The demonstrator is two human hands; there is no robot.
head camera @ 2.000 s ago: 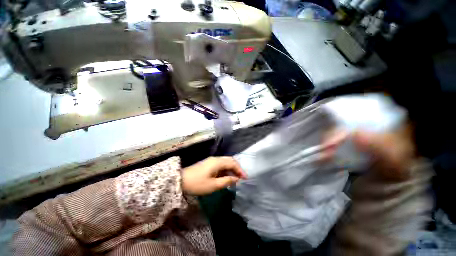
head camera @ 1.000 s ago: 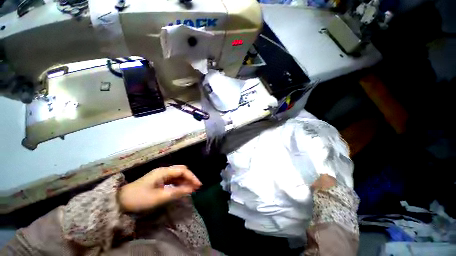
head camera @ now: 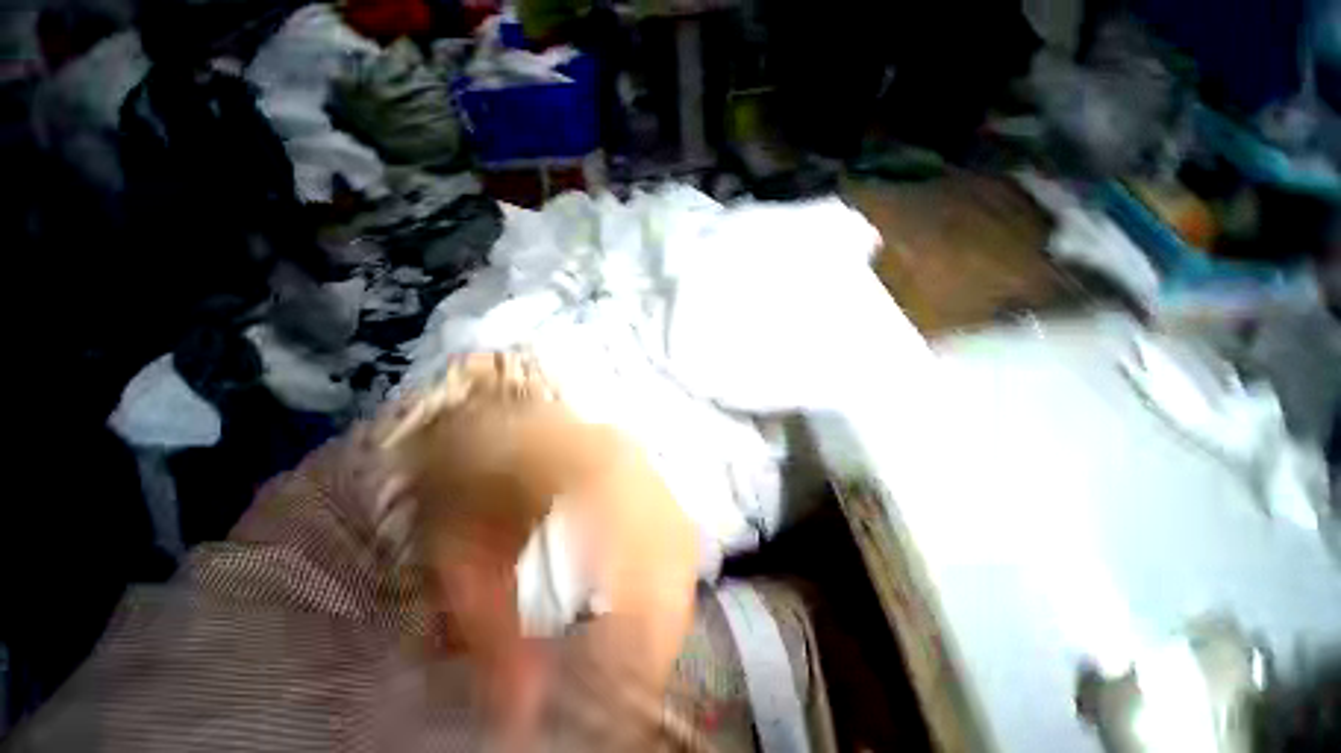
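My left hand (head camera: 596,508) is strongly blurred at the lower centre, over the striped clothing. Its fingers point down, and a small white piece (head camera: 550,577) shows between thumb and fingers, apparently held. The large white work pile (head camera: 603,316) lies just beyond the hand, left of the table. A white strip (head camera: 768,669) lies over patterned cloth right of the hand. My right hand cannot be made out.
The white machine table (head camera: 1015,486) is at the right, its worn edge running down towards me. Glare and blurred machine parts (head camera: 1177,691) are at the lower right. Brown cardboard (head camera: 963,250) lies beyond the pile. A blue container (head camera: 533,111) and bundles stand in the background.
The view has swung left, away from the machine head and the right-hand white stack. My left hand, empty before, now has a white piece between its fingers. My right hand has left the view.
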